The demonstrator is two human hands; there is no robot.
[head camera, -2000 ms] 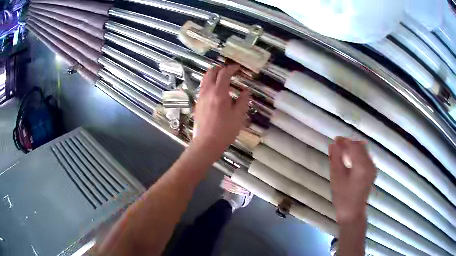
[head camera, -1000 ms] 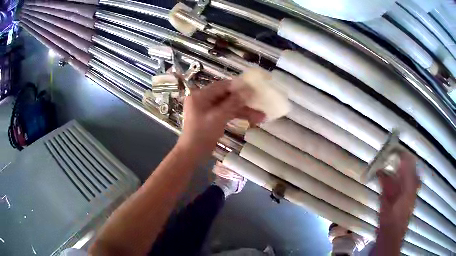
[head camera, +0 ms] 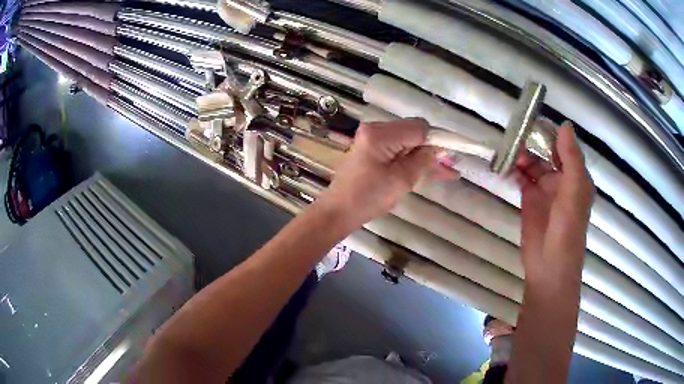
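My left hand [head camera: 386, 161] holds a small off-white cloth piece [head camera: 461, 142] that stretches toward my right hand. My right hand [head camera: 555, 191] holds a shiny metal clip [head camera: 519, 127] upright at the end of that piece. Both hands are above the white fabric [head camera: 442, 244], which covers the rods as long ridges. A pile of metal clips [head camera: 255, 97] lies on the bare steel rods [head camera: 161, 71] to the left. Whether the clip bites on the cloth piece cannot be told.
Brown-pink fabric [head camera: 79, 49] covers the rods at the far left. A grey grooved panel [head camera: 90, 262] stands at the lower left, with a dark blue object [head camera: 41, 176] behind it. More covered rods [head camera: 600, 34] run at the upper right. My feet show below the rack.
My left hand has moved right with the cloth piece. My right hand has moved up and left with the clip, bringing both together. The view has shifted, so the rack appears further up and left.
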